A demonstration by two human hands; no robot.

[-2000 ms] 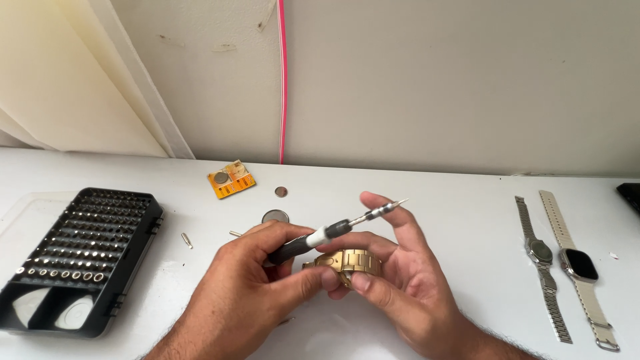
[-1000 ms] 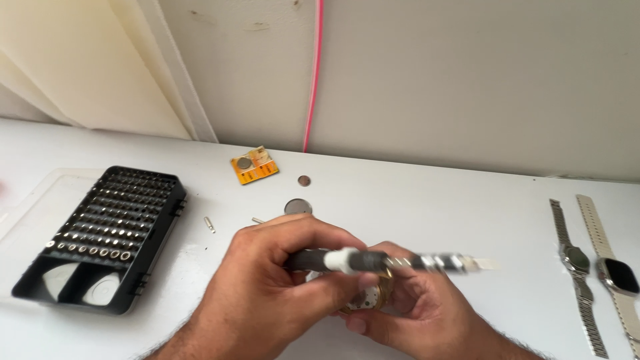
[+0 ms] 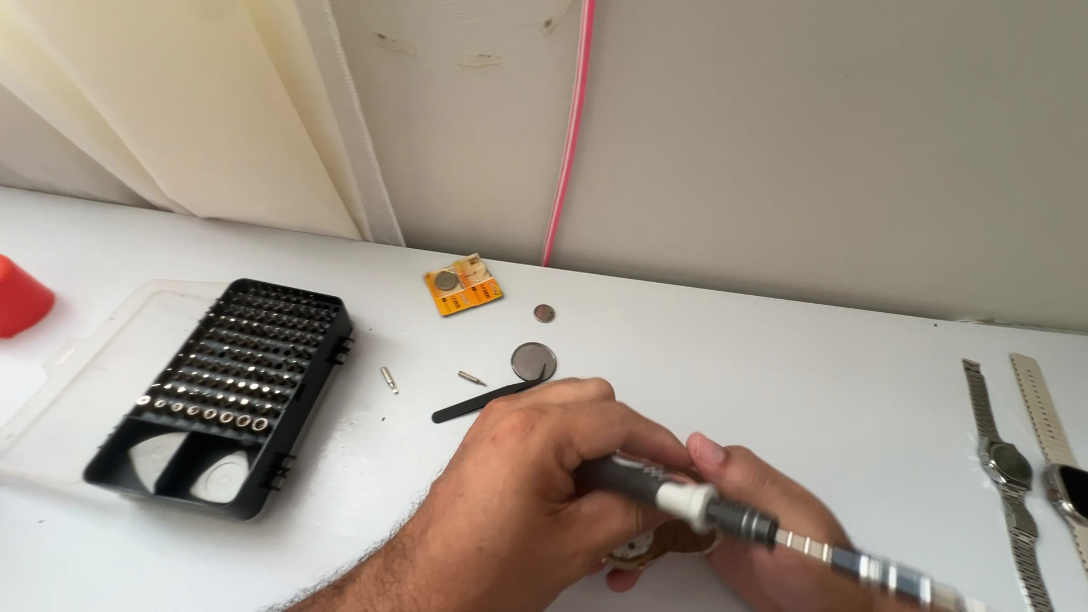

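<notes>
My left hand point(image 3: 544, 476) grips the dark handle of a precision screwdriver point(image 3: 663, 493), whose blurred shaft points to the lower right. Below that handle is a gold-coloured wristwatch point(image 3: 671, 542), its case partly hidden by my fingers; the inside of the case shows at its left end. My right hand point(image 3: 773, 527) holds the watch from the right, partly behind the screwdriver. Black tweezers point(image 3: 484, 401) lie just beyond my left hand, their tip over a round metal watch back point(image 3: 534, 362).
An open bit case point(image 3: 293, 408) lies left, beside a red object point(image 3: 19, 297). Behind are a coin-cell battery pack point(image 3: 464, 287) and a loose button cell point(image 3: 544, 314). Two small bits point(image 3: 388, 380) lie nearby. A metal-band watch point(image 3: 1007, 463) and a pale-strap smartwatch point(image 3: 1067, 489) lie right.
The view has shifted left, bringing the red object and tweezers into sight. The screwdriver's shaft, which pointed up to the right two seconds ago, now points down to the right.
</notes>
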